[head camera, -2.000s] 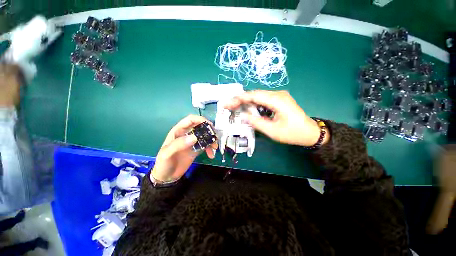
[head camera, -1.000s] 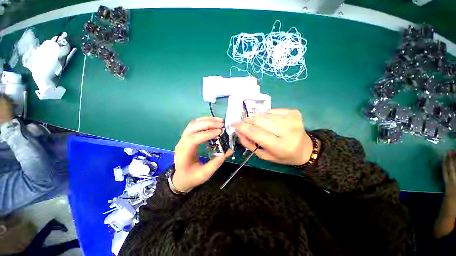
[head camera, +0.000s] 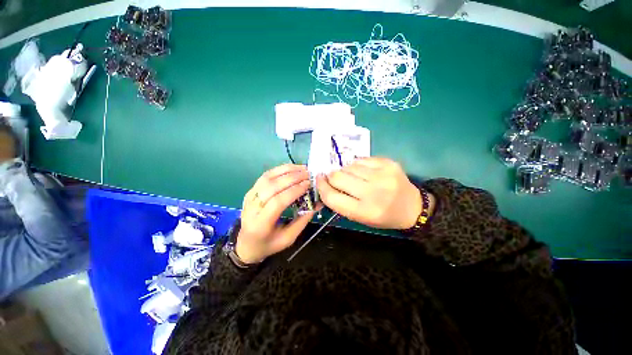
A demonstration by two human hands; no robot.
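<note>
A white camera housing lies on the green bench in front of me, its white mounting arm pointing left and a thin black lead beside it. My left hand holds a dark lens module against the near end of the housing; the fingers partly hide it. My right hand touches the housing from the right with its fingertips. A screwdriver sticks out of the right fist, its shaft pointing down and left. Its handle is hidden in the palm.
Tangled white strands lie at back centre. Lens modules are piled at right and in a smaller group at left. A white camera stands at far left near a person's sleeve. A blue bin holds white parts at lower left.
The lens module in my left hand has moved against the housing. My right hand has come down to the housing's near end, and the screwdriver shaft now shows below it.
</note>
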